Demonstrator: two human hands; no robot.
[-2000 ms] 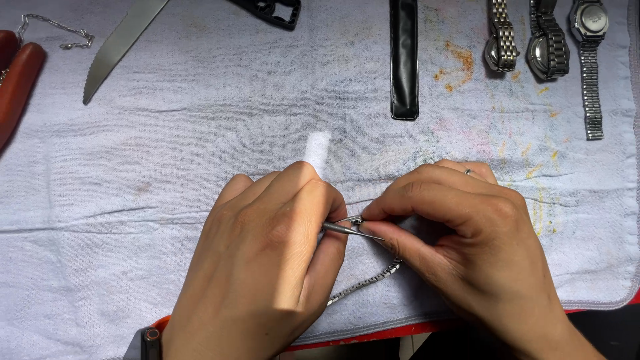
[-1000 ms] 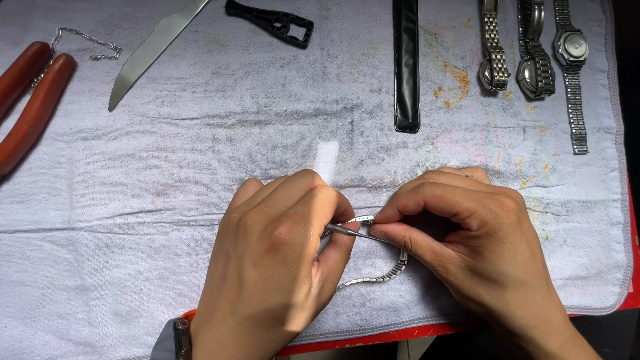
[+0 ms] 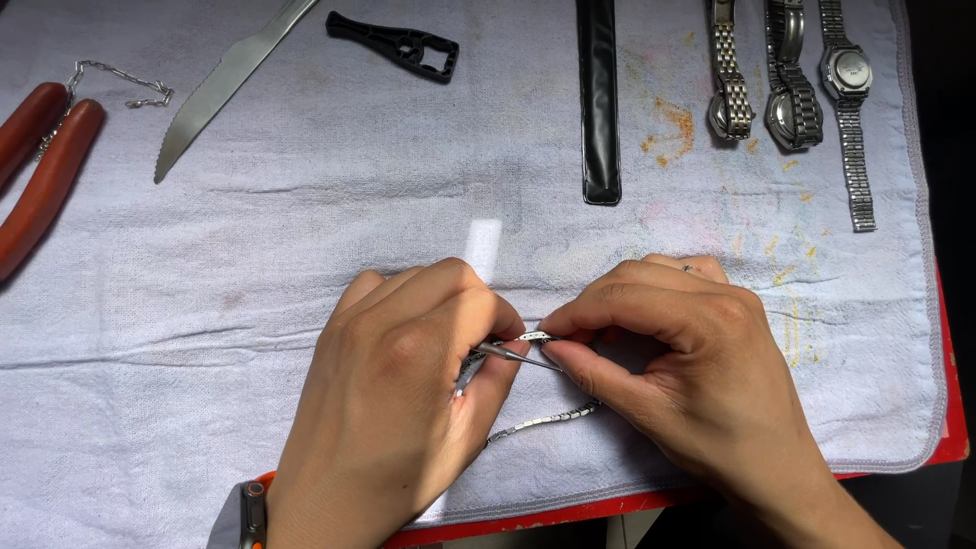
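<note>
My left hand [image 3: 412, 366] pinches a thin pointed metal tool [image 3: 507, 352] together with part of a silver metal link band [image 3: 545, 419]. The tool's tip points right and ends by my right thumb. My right hand [image 3: 663, 343] grips the same band between thumb and forefinger, just right of my left fingertips. A short pale link section shows between both sets of fingertips. The lower part of the band curves below the hands over the cloth; some of it is hidden behind my fingers.
A lilac towel [image 3: 305, 221] covers a red-edged table. Red-handled pliers [image 3: 49, 183], a fine chain [image 3: 122, 75], a serrated knife [image 3: 221, 84] and a black plastic tool [image 3: 396, 44] lie left and centre. A black sleeve [image 3: 601, 107] and metal-band watches [image 3: 848, 70] lie right.
The view has shifted, bringing more of the pliers and the black plastic tool into sight. More of the band shows between the fingertips than two seconds ago. Both hands keep their grip.
</note>
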